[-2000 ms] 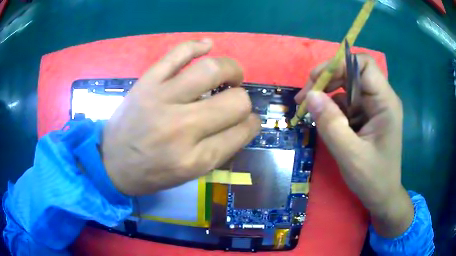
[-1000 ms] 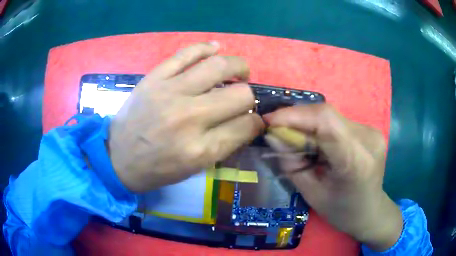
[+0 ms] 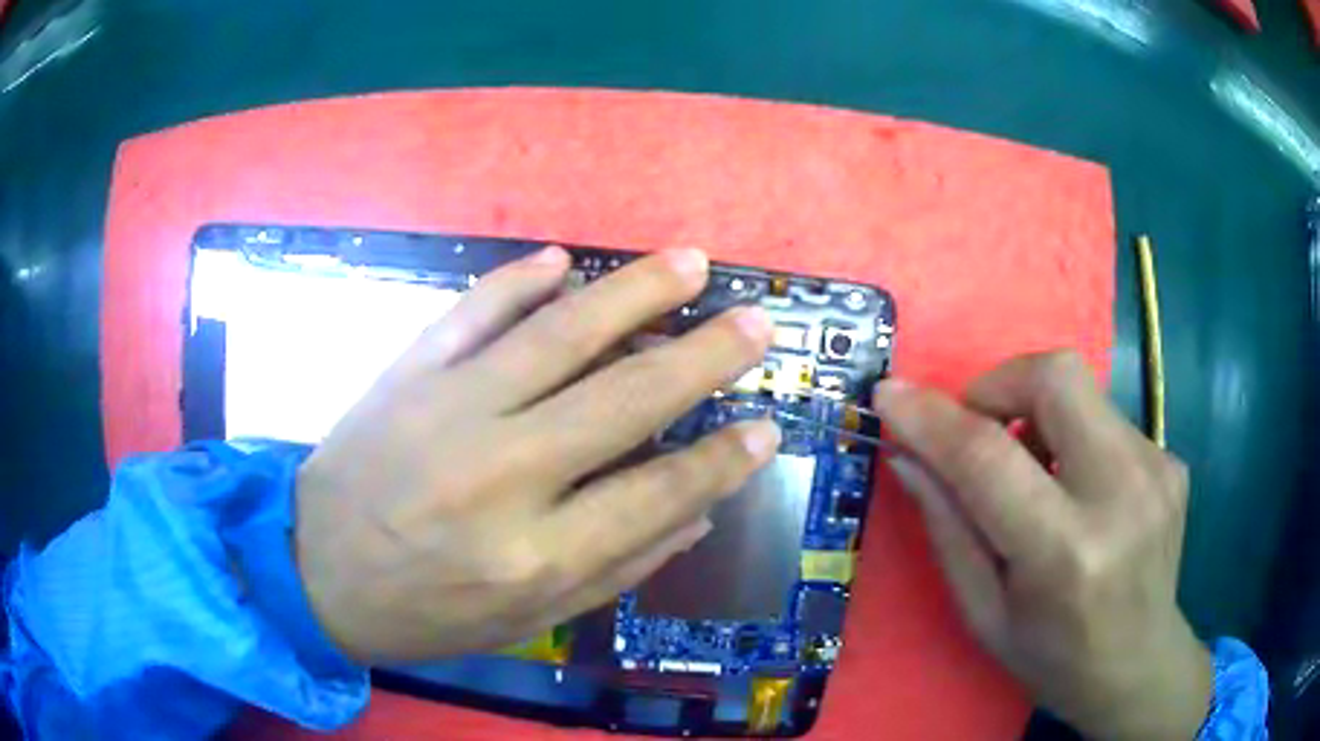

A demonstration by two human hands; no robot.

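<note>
An open tablet (image 3: 500,258) lies insides up. My left hand (image 3: 507,449) lies over its middle, fingers spread, fingertips near the upper part of the blue main board (image 3: 695,637); whether it holds anything under the fingers is hidden. My right hand (image 3: 1028,521) is at the board's upper right edge, holding thin tweezers (image 3: 832,426) between thumb and finger, their tips over the board near my left fingertips. A silver shield cover (image 3: 738,543) sits on the board. A camera module (image 3: 840,342) shows at the top right corner.
The tablet rests on a red foam pad (image 3: 608,159) on a green bench surface (image 3: 811,51). A yellow pry stick (image 3: 1151,340) lies on the bench just right of the pad. The white battery area is mostly under my left hand, and a bright glare covers the tablet's upper left.
The pry stick has left my right hand and lies on the bench. My right hand has moved right, with the tweezers extended over the board. My left fingers have opened out flatter.
</note>
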